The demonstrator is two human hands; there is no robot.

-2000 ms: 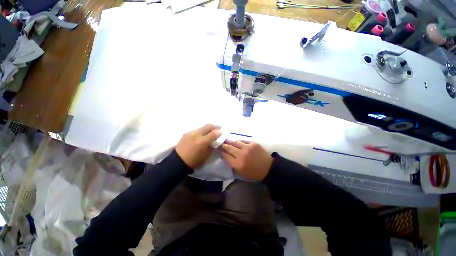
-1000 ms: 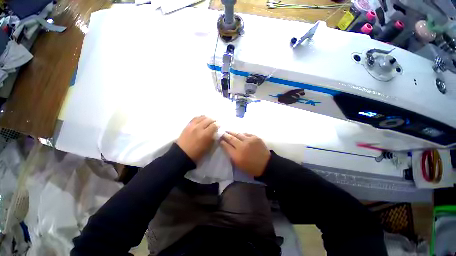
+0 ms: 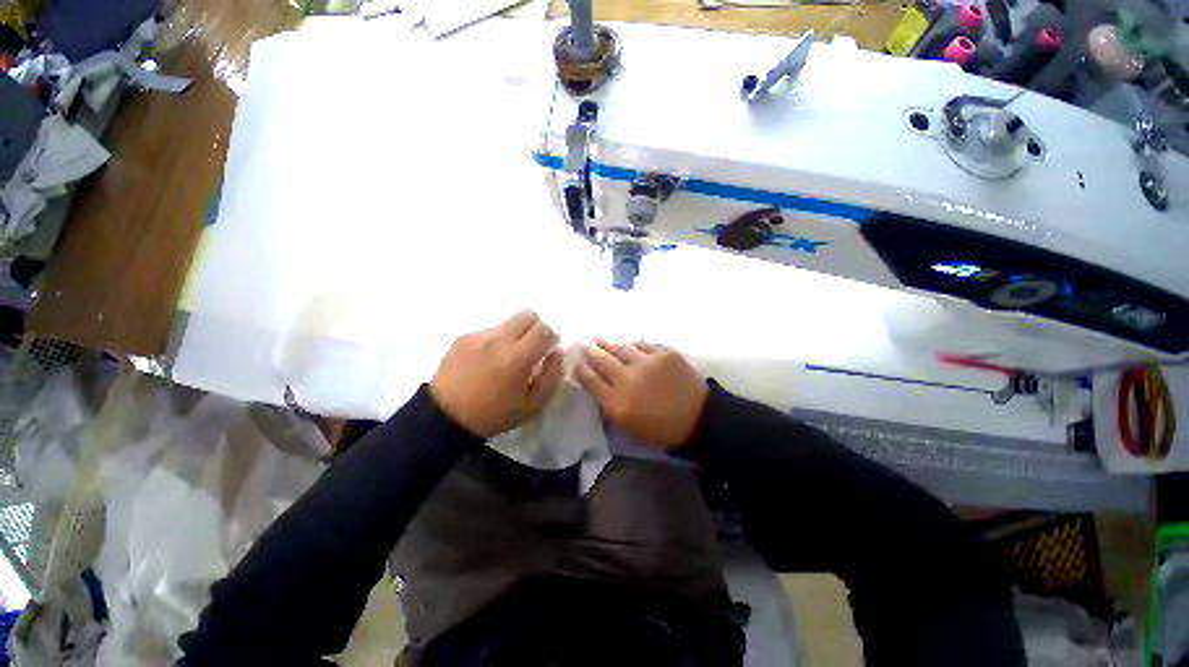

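Note:
A white fabric piece (image 3: 550, 433) lies between my hands at the front edge of the machine bed, its lower part hanging toward my lap. My left hand (image 3: 498, 375) holds its upper left part with bent fingers. My right hand (image 3: 644, 391) pinches it from the right. The fingertips are close together but apart. The presser foot and needle area (image 3: 626, 266) is behind my hands, and the fabric edge by my fingers is washed out against the white bed. A large white panel (image 3: 300, 170) lies left of the needle.
The white sewing machine head (image 3: 782, 156) extends to the right. The ruler strip (image 3: 913, 456) runs along the front edge. Red and yellow rings (image 3: 1146, 412) and a red-tipped rod (image 3: 975, 362) are at right. A crumpled fabric bundle (image 3: 196, 482) is at lower left, scraps (image 3: 52, 163) at upper left.
My left hand has shifted slightly left, away from my right hand, with its fingers more bent. The fabric between them hangs lower than two seconds ago. The camera view has shifted slightly.

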